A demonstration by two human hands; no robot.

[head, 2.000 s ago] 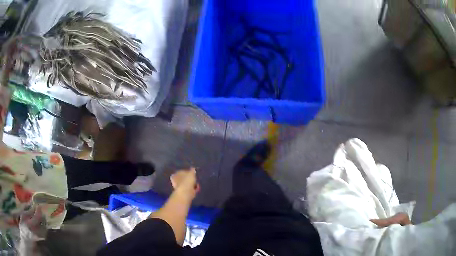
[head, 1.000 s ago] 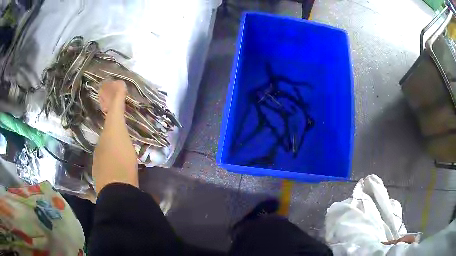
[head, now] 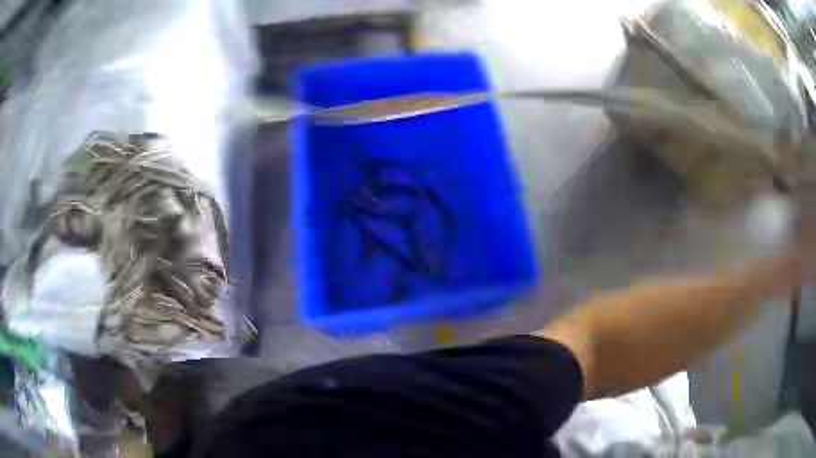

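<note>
My left arm in a black sleeve reaches across to the right. My left hand (head: 803,234) is strongly blurred at the right edge and appears closed on a long narrow beige strip (head: 403,108), which trails leftwards over the blue crate. A tangled pile of grey-brown strips (head: 157,241) lies on a white covered stack (head: 192,67) at the left. White cloth (head: 626,428) shows at the lower right, partly behind my left arm. My right hand cannot be made out.
A deep blue crate (head: 420,318) stands on the grey floor in the middle, with dark strips at its bottom. A brownish-grey bin or cart (head: 662,134) stands at the upper right. Green and shiny material shows at the lower left edge.
My left hand has gone from the strip pile to the far right, drawing a strip with it. The view has shifted, and my right hand, seen earlier at the white cloth, no longer shows.
</note>
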